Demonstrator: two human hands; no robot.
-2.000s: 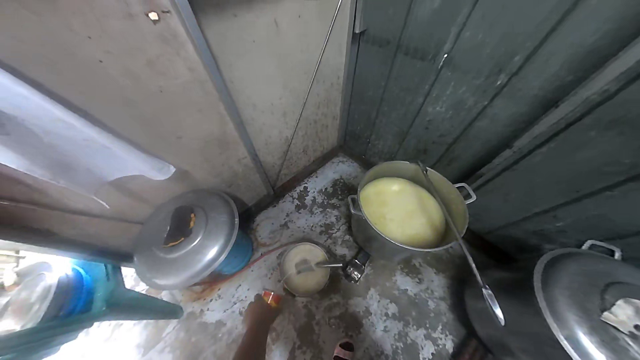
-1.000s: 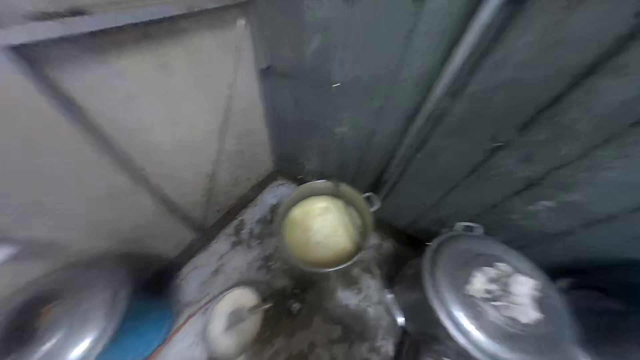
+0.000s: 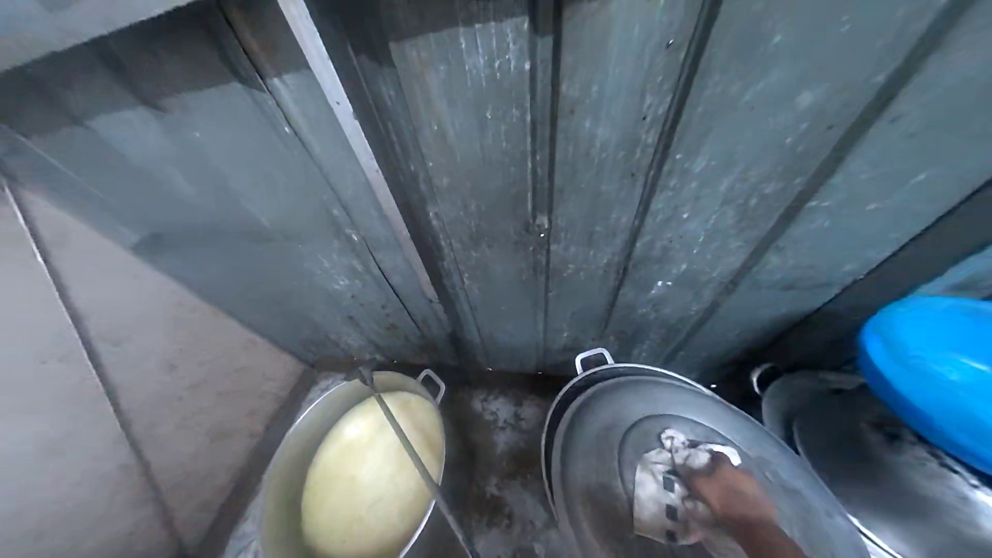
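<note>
My right hand (image 3: 728,492), blurred, grips a white cloth with dark squares (image 3: 655,496) over the middle of a large metal lid (image 3: 593,465). The lid sits slightly off-centre on a big metal pot (image 3: 549,434). To the left stands an open metal pot (image 3: 279,488) of pale yellow food or liquid (image 3: 372,473). A long-handled metal utensil (image 3: 418,461) lies across its rim, its lower end out of view. My left hand is not in view.
Grey-green wall panels (image 3: 496,194) rise behind the pots, and a plain wall (image 3: 116,349) stands at left. At right are a blue plastic basin (image 3: 930,372) and a dark metal vessel (image 3: 852,442). Worn floor (image 3: 504,496) shows between the pots.
The view has swung far to the right. My right hand is now on the cloth, which lay on the lid with no hand on it one second ago.
</note>
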